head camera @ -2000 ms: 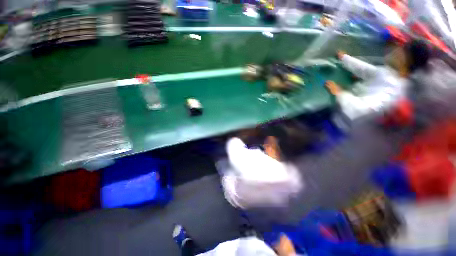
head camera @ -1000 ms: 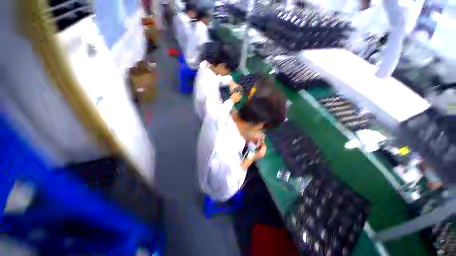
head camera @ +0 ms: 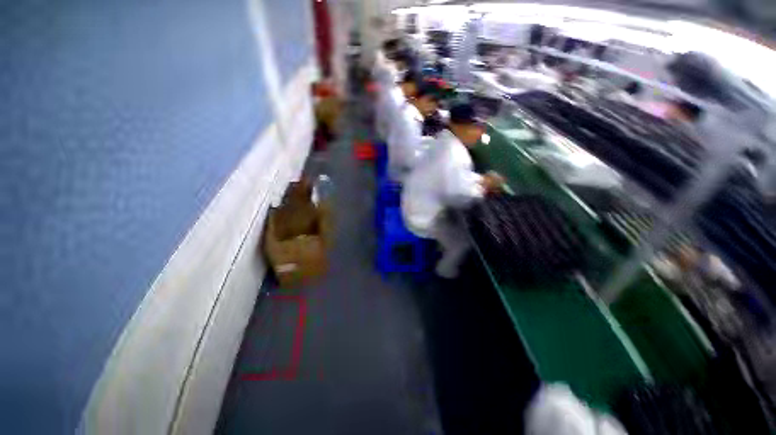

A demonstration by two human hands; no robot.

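Observation:
Neither of my hands is in view. The frame is blurred. Nearest in front of me on the right is the green bench point(head camera: 551, 327) with a stack of black component trays point(head camera: 532, 238) on it. More black trays point(head camera: 664, 409) are cut off by the lower edge. A white, blurred shape point(head camera: 566, 412) shows at the bottom edge beside the bench; I cannot tell whose it is.
Workers in white coats point(head camera: 438, 174) sit along the bench on blue stools point(head camera: 402, 242). An open cardboard box point(head camera: 298, 246) stands on the grey floor by the white and blue wall on the left. Red lines mark the floor point(head camera: 299, 340). A metal post point(head camera: 655, 242) slants at the right.
My view has swung from the bench to the aisle and moved along it. The wall and cardboard box now show larger on the left; the blue objects at lower left are out of view.

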